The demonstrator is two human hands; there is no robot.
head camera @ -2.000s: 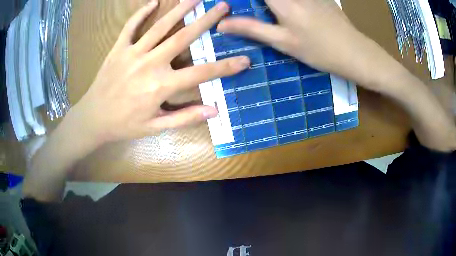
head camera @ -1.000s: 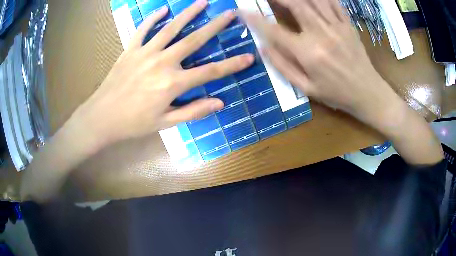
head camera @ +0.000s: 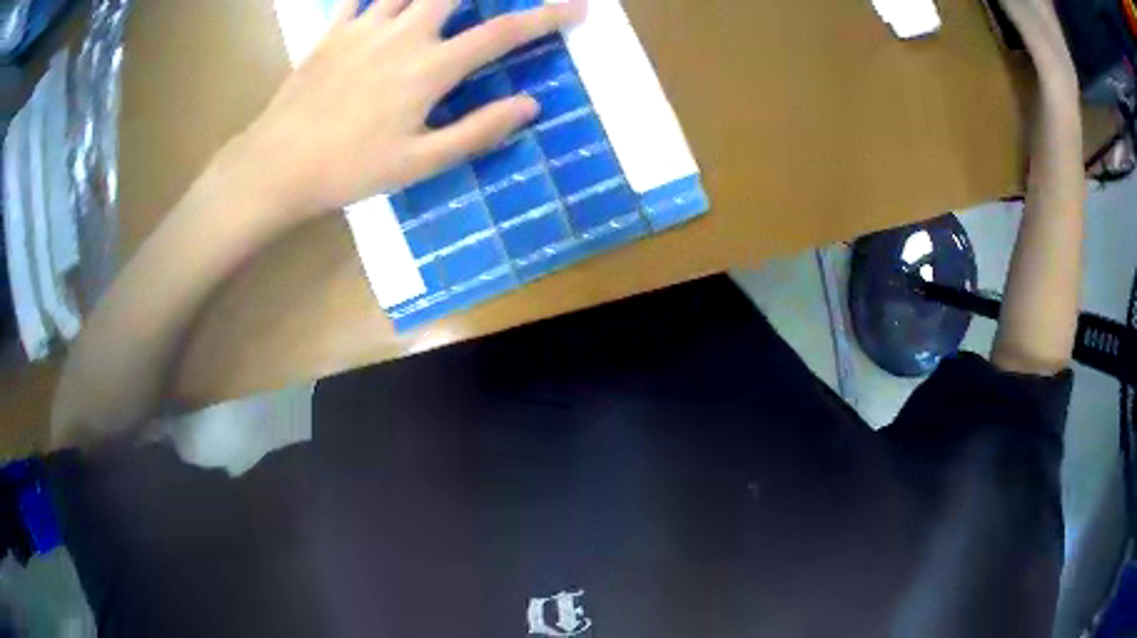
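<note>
The blue solar cell panel (head camera: 536, 199) lies flat on the brown tabletop (head camera: 798, 137), its top cut off by the picture's edge. One white strip (head camera: 636, 106) lies along its right end and another white strip (head camera: 384, 256) along its left end, partly under my left hand. My left hand (head camera: 412, 94) rests on the panel with fingers spread, holding nothing. My right arm reaches to the far right; my right hand (head camera: 1025, 10) is cut off by the top edge, so its fingers are hidden.
White strips (head camera: 44, 206) and shiny ribbons (head camera: 97, 137) lie at the left. A white strip end (head camera: 908, 15) shows at top right. A dark round fan (head camera: 913, 297) stands beyond the table's near edge at right. Dark objects and cables are at the far right.
My right hand has left the panel and moved far right to the picture's edge. My left hand stays on the panel. The view has turned towards the right.
</note>
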